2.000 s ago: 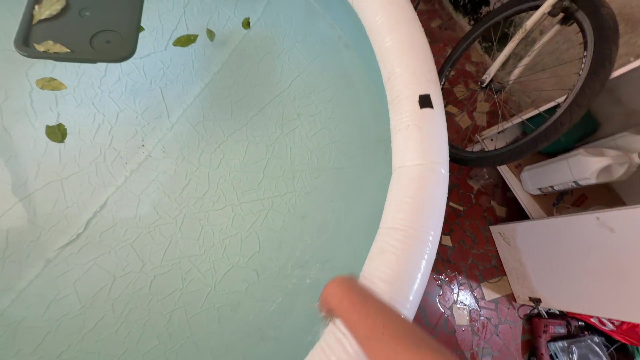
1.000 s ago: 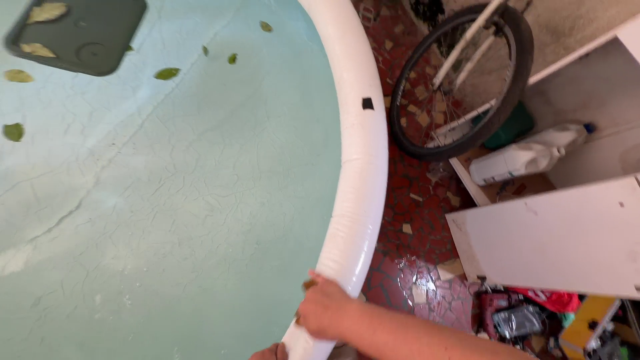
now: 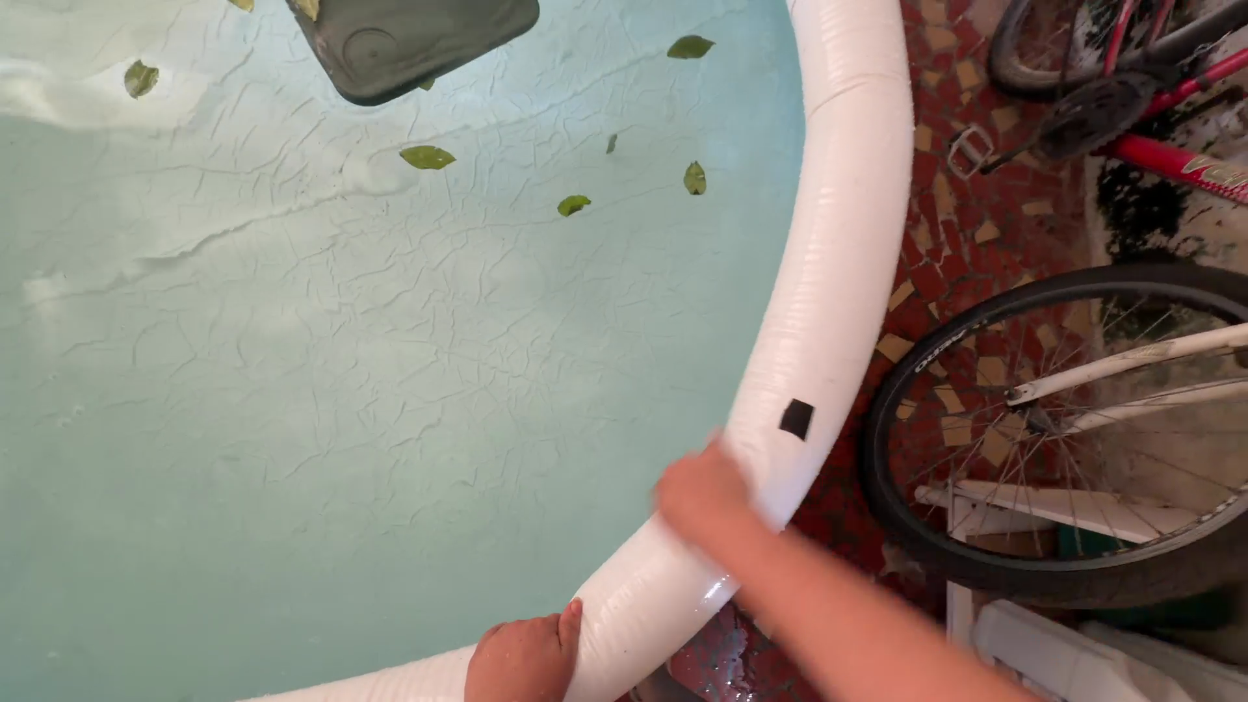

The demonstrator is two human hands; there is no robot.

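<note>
The white inflatable rim of a pool (image 3: 848, 195) curves from the top down to the lower left, with a small black square patch (image 3: 797, 419) on it. On the rim's inner side, just below that patch, lies my right hand (image 3: 707, 492), blurred; whether it holds anything is hidden. Lower down, my left hand (image 3: 524, 658) rests over the rim, its thumb pointing up along the inner edge. Pale water (image 3: 390, 390) fills the pool, with green leaves (image 3: 427, 157) and a dark grey plastic lid or tray (image 3: 419, 39) in it.
Right of the pool, a bicycle wheel (image 3: 882, 429) stands close to the rim. Behind it is a red bicycle frame (image 3: 1160, 161) with a pedal (image 3: 971, 151). The floor has red and yellow broken tiles (image 3: 985, 229). White plastic containers (image 3: 1053, 648) are at the lower right.
The view has shifted a lot. My left hand, barely in view one second ago, now shows on the rim. My right hand has moved along the rim, nearer the black patch.
</note>
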